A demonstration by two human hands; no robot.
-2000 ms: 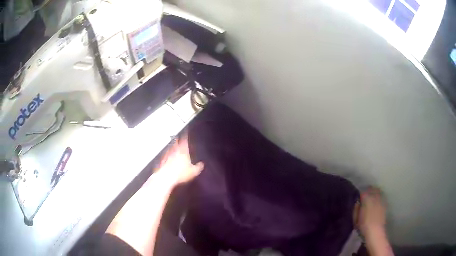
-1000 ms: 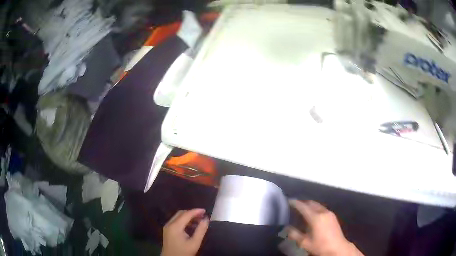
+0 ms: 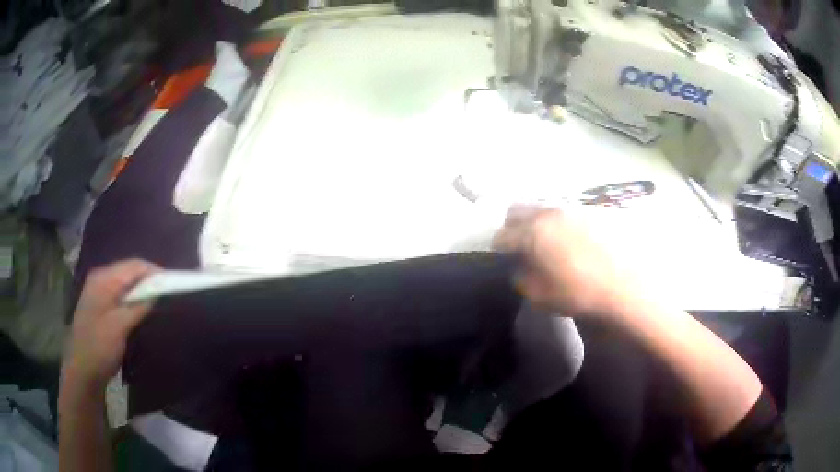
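A dark fabric panel (image 3: 313, 323) is stretched between my two hands along the table's front edge, with a pale strip showing along its top edge at the left. My left hand (image 3: 109, 318) grips its upper left corner. My right hand (image 3: 543, 258) grips its upper right end, over the table's front part. The panel hangs down towards my lap. White curved material (image 3: 545, 355) shows below my right hand.
The sewing machine (image 3: 682, 101) stands at the back right of the white table (image 3: 368, 157). Thread snips (image 3: 619, 192) lie right of centre. A black flat object (image 3: 774, 235) lies at the right end. Dark fabric (image 3: 152, 198) and an orange crate rim (image 3: 180, 85) are at left.
The view has shifted, with the machine now more fully in the picture. My hands have moved up and far apart, and now hold the dark panel stretched between them.
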